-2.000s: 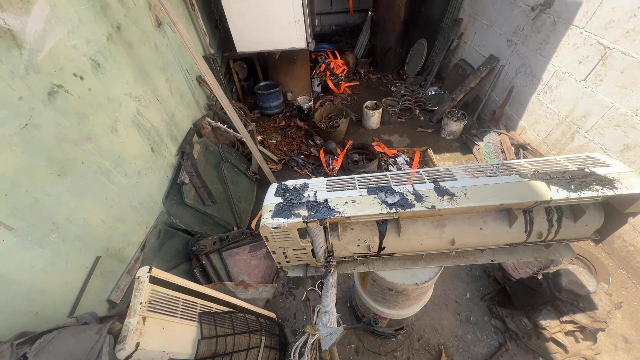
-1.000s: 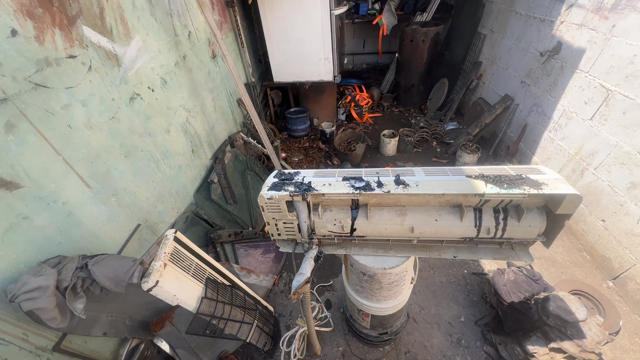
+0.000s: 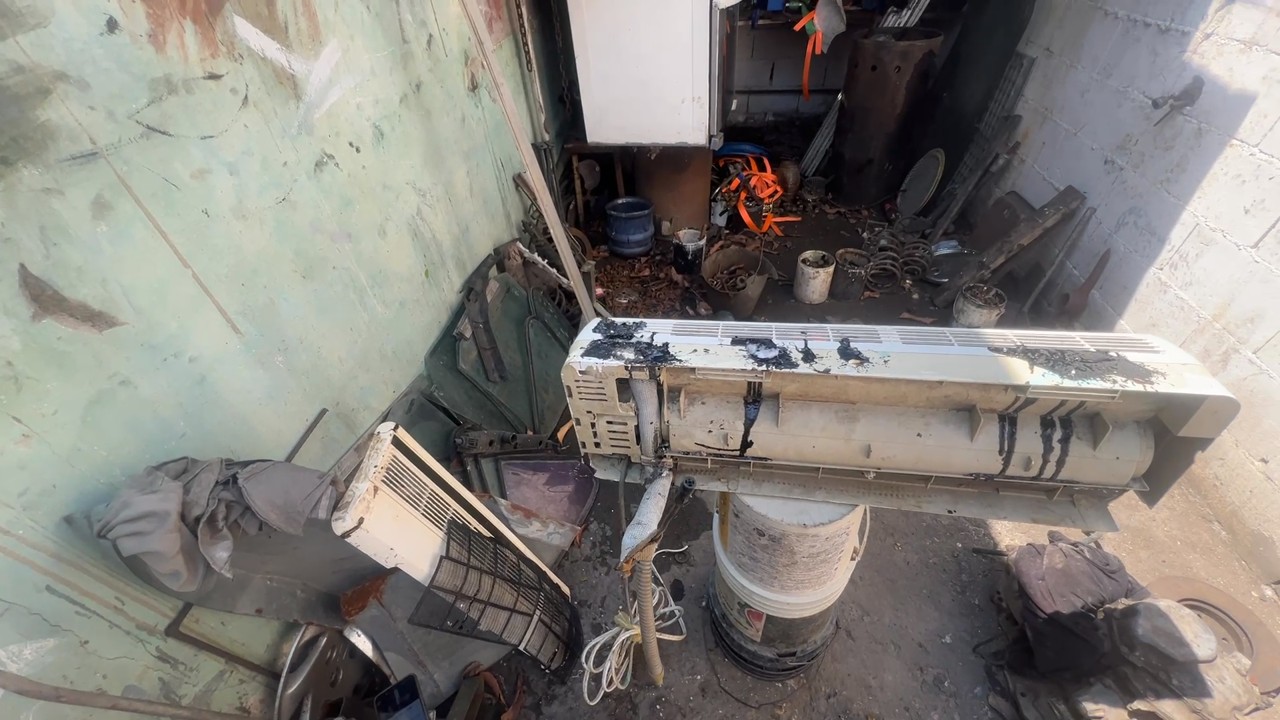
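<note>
Neither of my hands is in view. A long white air conditioner indoor unit lies across an upturned-looking stack of plastic buckets, its back toward me. Black tar-like smears mark its top and back. From its left end hang a wrapped pipe, a corrugated drain hose and a coiled white cable. Left of the buckets, a second off-white slatted casing leans at a tilt, with a black mesh filter at its lower end.
A grey cloth lies by the green wall. Scrap metal panels lean behind the casing. Farther back are a blue pot, orange straps, coil springs and a white cabinet. Dark cloth lies at right.
The view has shifted, bringing more of the lower left and the back of the space into sight. The long unit still rests on the buckets.
</note>
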